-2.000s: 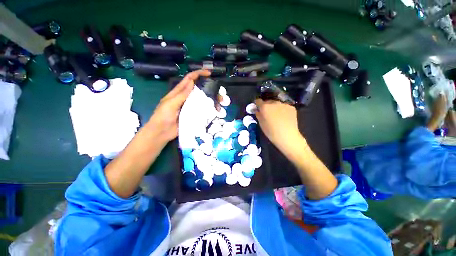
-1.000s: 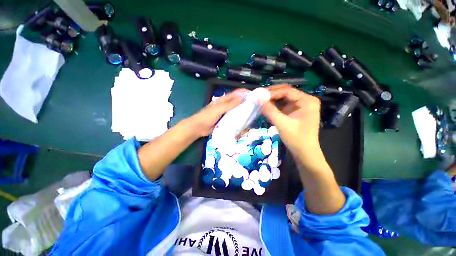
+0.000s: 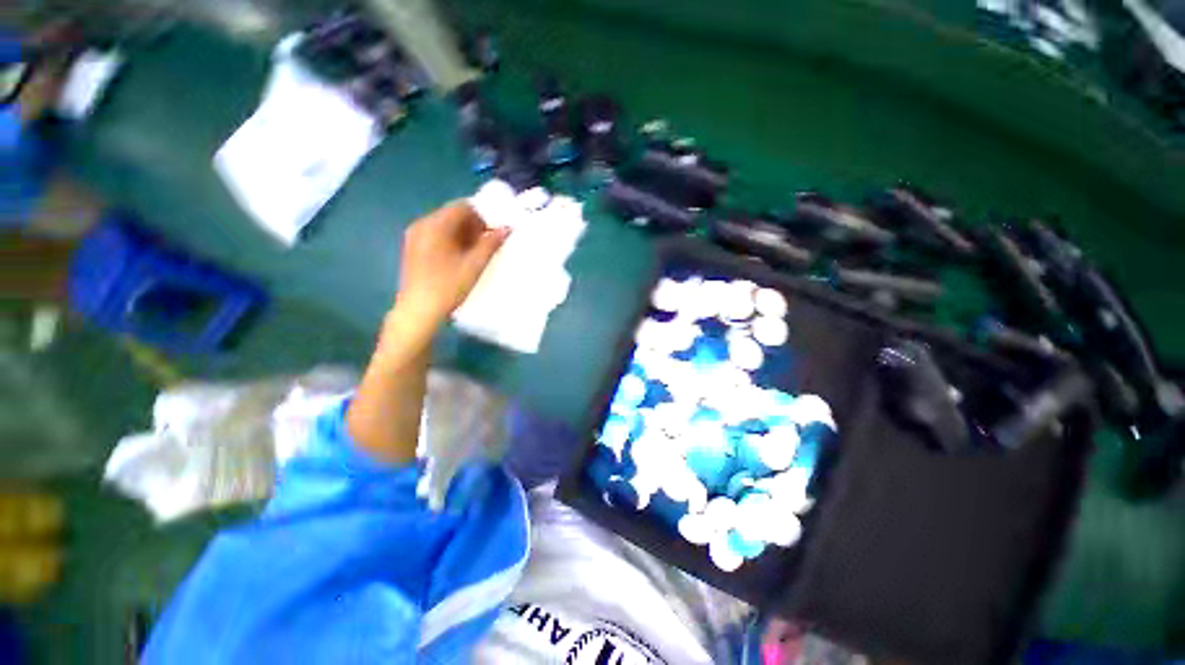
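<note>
My left hand (image 3: 448, 260) is at the upper left edge of the stack of white wipes (image 3: 526, 292), with its fingers curled and the thumb over the stack. Blur hides whether it grips a wipe. My right hand is out of the picture. The black tray (image 3: 942, 539) lies tilted in view to the right of the stack. White and teal-blue discs (image 3: 708, 435) are heaped in its left compartment. Two black barrels (image 3: 923, 390) lie at the far end of its right compartment.
Many black barrels (image 3: 669, 182) lie blurred beyond the tray. A separate white cloth (image 3: 299, 143) lies at far left. A blue stool (image 3: 163, 292) and white plastic bags (image 3: 208, 442) are at the left. Another person's blue sleeve (image 3: 20, 163) shows at the left edge.
The view has swung left. My left hand has moved from over the tray to the wipe stack. My right hand has gone out of view; the white cloth between my hands is no longer there.
</note>
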